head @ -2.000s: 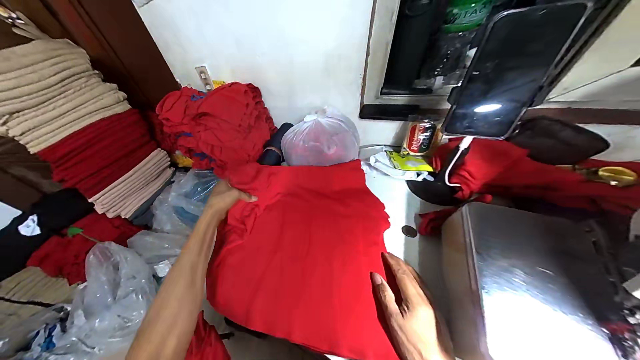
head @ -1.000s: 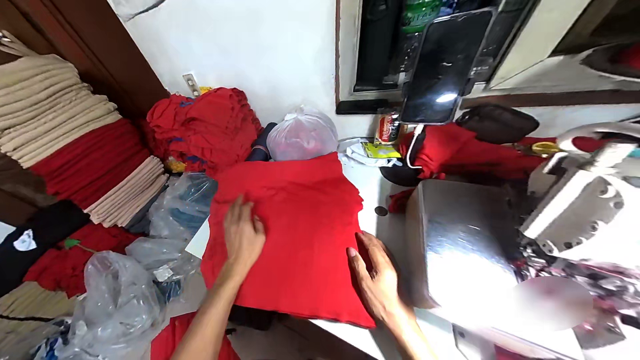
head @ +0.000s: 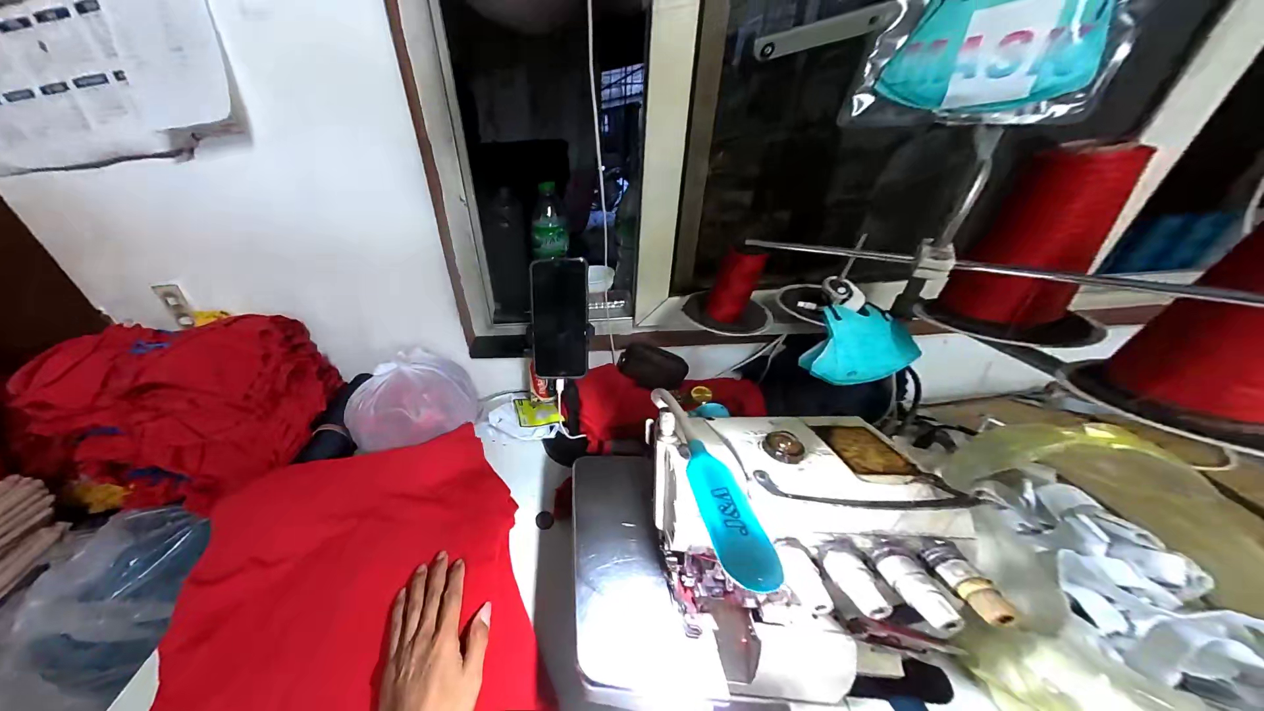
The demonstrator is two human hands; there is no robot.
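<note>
A stack of red fabric (head: 346, 553) lies on the white table at the lower left. My left hand (head: 434, 632) rests palm down on it near its right side, fingers spread and pointing away from me, gripping nothing. My right hand is out of view. Right of the fabric stands an overlock sewing machine (head: 800, 484) with a metal side plate (head: 632, 583) and a turquoise strap-like piece (head: 726, 504) hanging over its front. Red thread cones (head: 1047, 237) stand behind it.
Behind the fabric lie a heap of red cloth (head: 178, 395) and a tied plastic bag (head: 410, 400). A phone (head: 559, 318) stands upright on a holder before the window. White cloth scraps (head: 1136, 592) and yellowish plastic lie right of the machine. A turquoise face mask (head: 859, 344) hangs behind it.
The view has swung right and up, bringing the whole machine and thread cones into sight. My right hand, on the fabric's right edge earlier, has left view. My left hand now lies nearer the fabric's right side.
</note>
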